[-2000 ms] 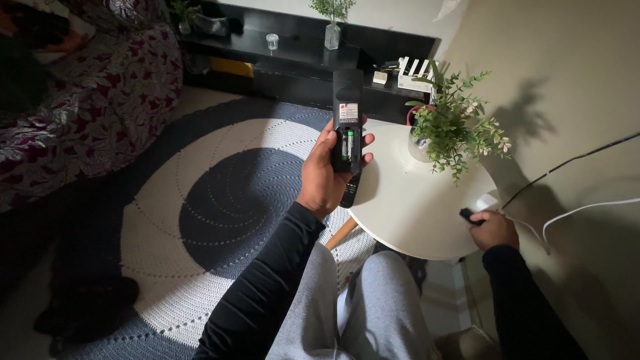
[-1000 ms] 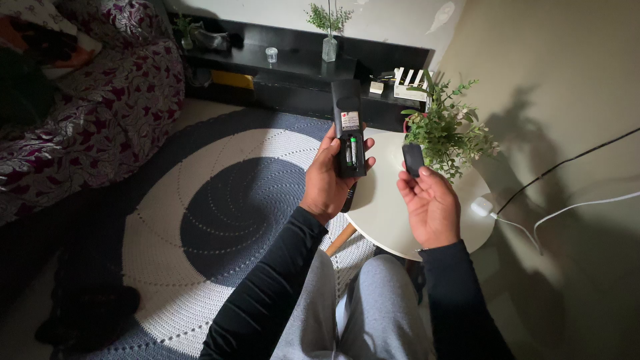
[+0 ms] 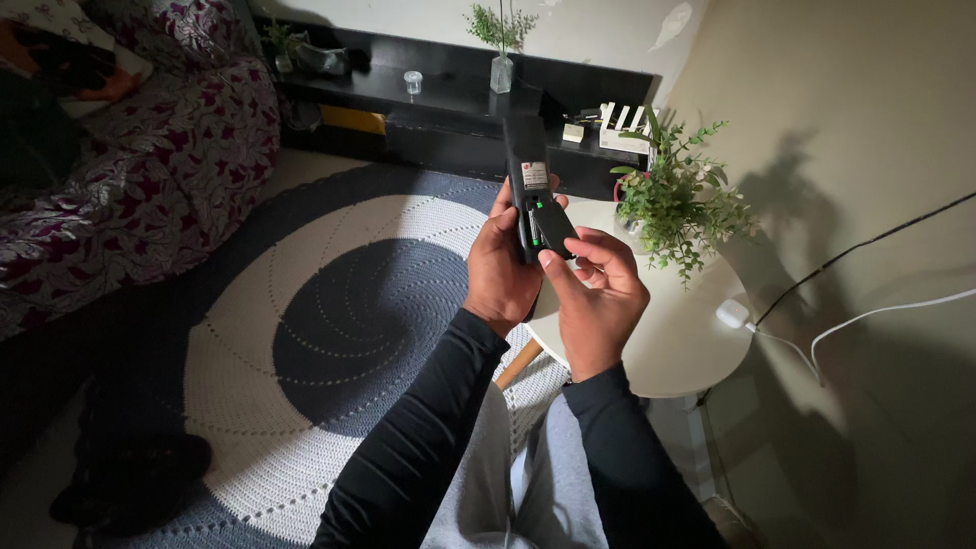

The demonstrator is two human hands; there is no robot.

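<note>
My left hand [image 3: 499, 267] holds a black remote control [image 3: 526, 149] upright, its back facing me, with a label that bears writing. In the remote's battery bay lie batteries [image 3: 534, 227] with green ends, partly covered. My right hand [image 3: 598, 293] pinches the black battery cover [image 3: 557, 227] by its lower end between thumb and fingers. The cover is tilted over the right side of the bay, and whether it touches the remote all along its edge cannot be told.
A round white side table [image 3: 679, 343] stands at the right, with a leafy potted plant [image 3: 671, 191] and a white charging case [image 3: 733, 313] on a cable. Behind is a black low cabinet [image 3: 450, 103] with a glass vase [image 3: 501, 74]. A patterned sofa [image 3: 191, 130] is at the left, above a round rug [image 3: 236, 320].
My right hand rose from the table's right side with the dark cover and has moved left to the remote. The cover now overlaps the battery bay. My left hand still holds the remote.
</note>
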